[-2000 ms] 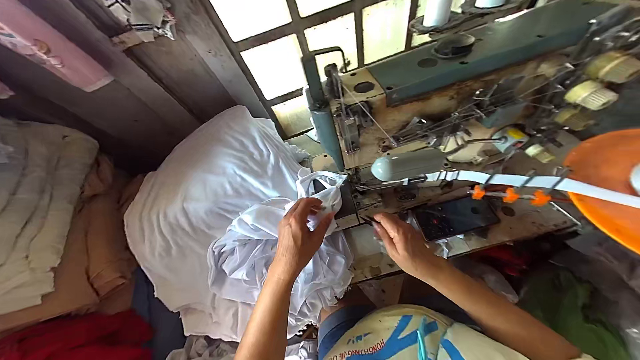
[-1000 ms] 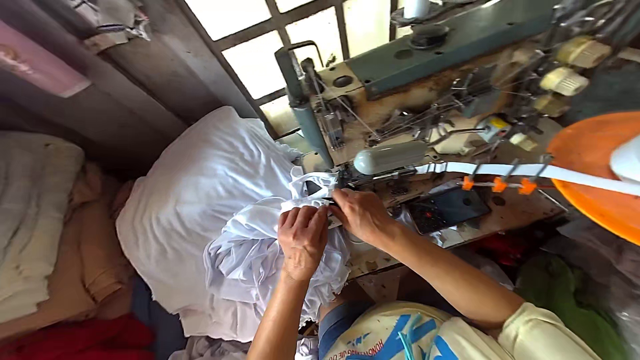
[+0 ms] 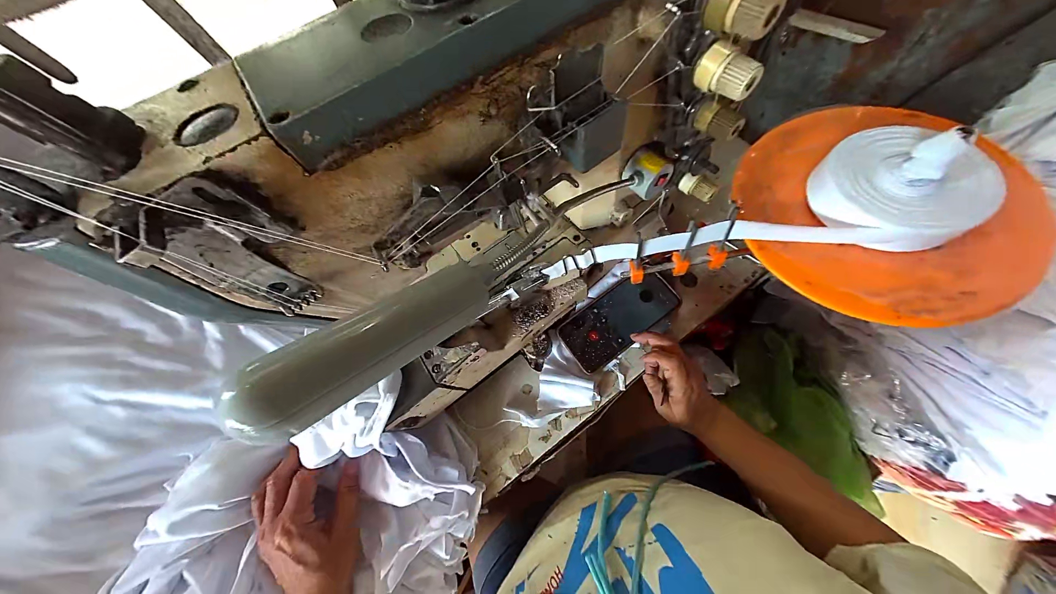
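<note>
My left hand point(image 3: 307, 520) lies on the bunched white fabric point(image 3: 412, 487) at lower left, fingertips under a fold; whether it grips the cloth cannot be told. My right hand point(image 3: 672, 381) is raised at the table's front edge, fingers loosely curled and apart, nothing seen in it, just beside a dark phone point(image 3: 619, 322). Behind both hands stands an industrial sewing machine point(image 3: 388, 91). Its rounded grey-green cover point(image 3: 355, 355) hides part of the cloth near the left hand. White tape point(image 3: 685, 241) runs through orange clips point(image 3: 681, 263) into the machine from a roll point(image 3: 899, 186).
An orange disc point(image 3: 775, 272) holds the tape roll at right. Several cream tension knobs point(image 3: 728, 70) and stretched threads sit above the table. Green cloth point(image 3: 800, 412) and plastic-wrapped white material point(image 3: 932, 379) lie at lower right. A white scrap point(image 3: 569, 384) rests on the machine table point(image 3: 503, 454).
My right hand has left the white cloth beside my left hand and moved right, to the phone. The left hand remains at the cloth. The view has swung right.
</note>
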